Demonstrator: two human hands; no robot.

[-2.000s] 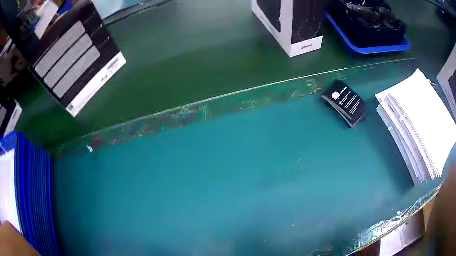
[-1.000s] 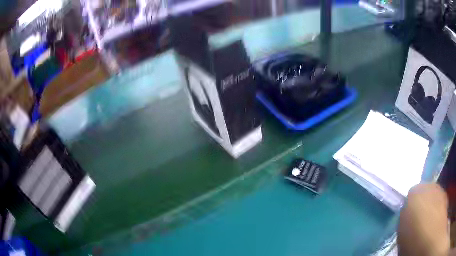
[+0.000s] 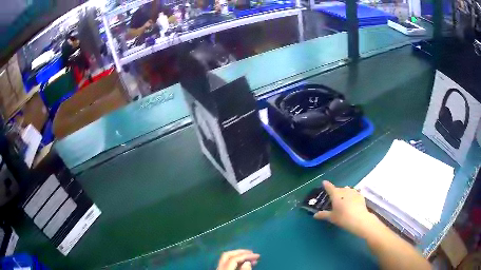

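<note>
Small black cards (image 3: 315,201) with white print lie in a short pile on the bench. My right hand (image 3: 345,205) reaches in from the lower right, its thumb and forefinger apart at the pile's right side; part of the pile is hidden under it. Whether it grips a card cannot be told. My left hand (image 3: 237,259) is at the bottom edge, cut off, with fingers curled; whether it holds anything cannot be told. A stack of white leaflets (image 3: 411,182) lies right of the cards. Black headphones (image 3: 316,112) lie in a blue-rimmed tray (image 3: 316,159) behind them.
A black and white retail box (image 3: 242,142) stands with its flap open left of the tray. Another box (image 3: 60,211) stands at the left, and a box with a headphone picture (image 3: 451,118) at the right. A brown carton (image 3: 87,105) is at the back left.
The view has tilted up and shifted. My right hand has moved left from beside the leaflets onto the black cards. My left hand has come in at the bottom edge.
</note>
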